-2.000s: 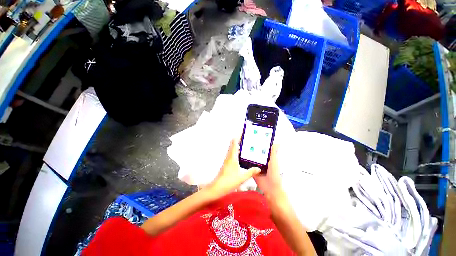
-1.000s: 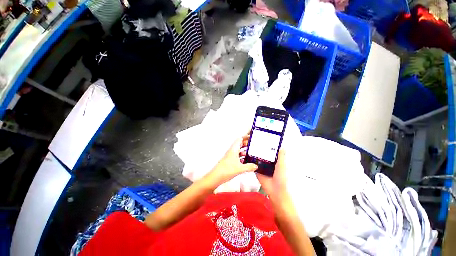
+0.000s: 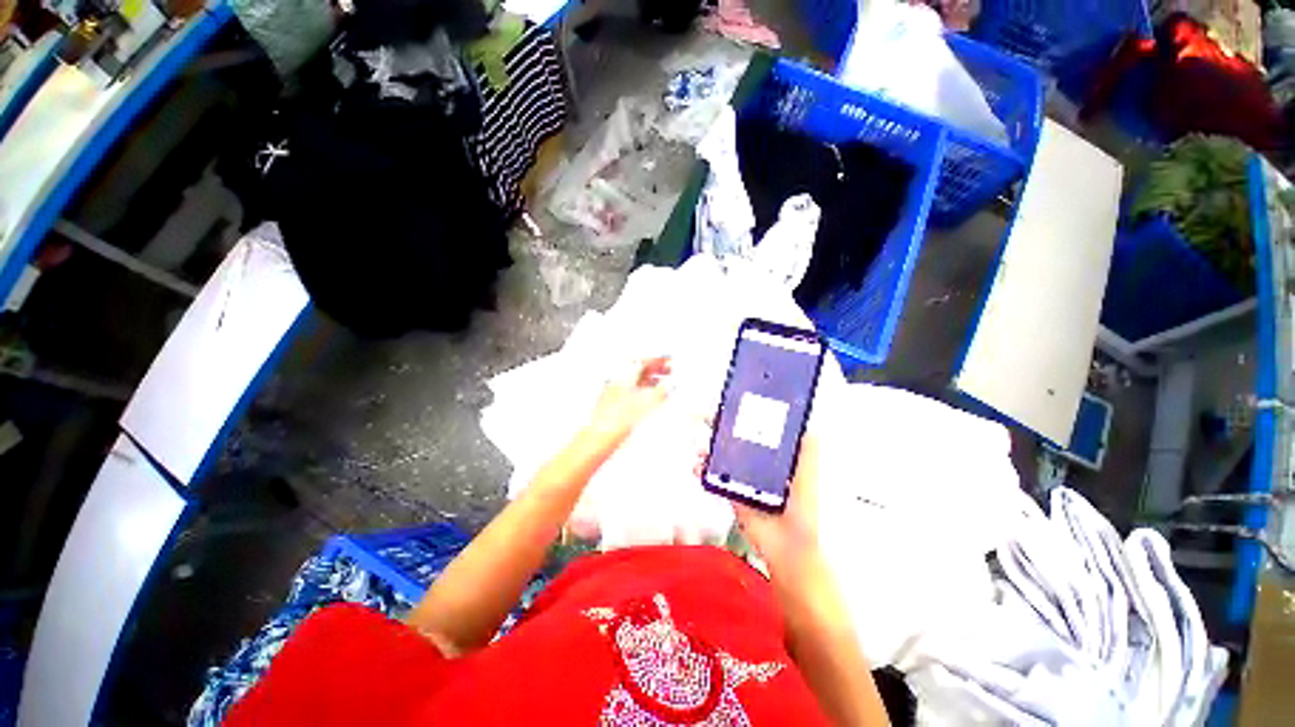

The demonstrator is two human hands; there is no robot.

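Observation:
A smartphone (image 3: 767,415) is held upright over the white heap, its screen grey with a pale square in the middle. My right hand (image 3: 774,523) grips its lower end from below. My left hand (image 3: 635,398) is off the phone, to its left, over the overexposed white garment pieces (image 3: 568,376); whether its fingertips hold anything is too bright to tell. A folded white bundle (image 3: 1086,604) with looped layers lies to the right of the heap.
A blue crate (image 3: 909,213) with black cloth stands ahead. A black garment heap (image 3: 376,213) and striped cloth (image 3: 523,114) are at left. A white bench (image 3: 213,355) is left, a pale board (image 3: 1048,284) right. Blue-and-white patterned pieces (image 3: 291,632) lie near a crate at lower left.
My left hand has let go of the phone and moved left over the white heap. The phone stays in my right hand; its screen changed from white to grey with a pale square.

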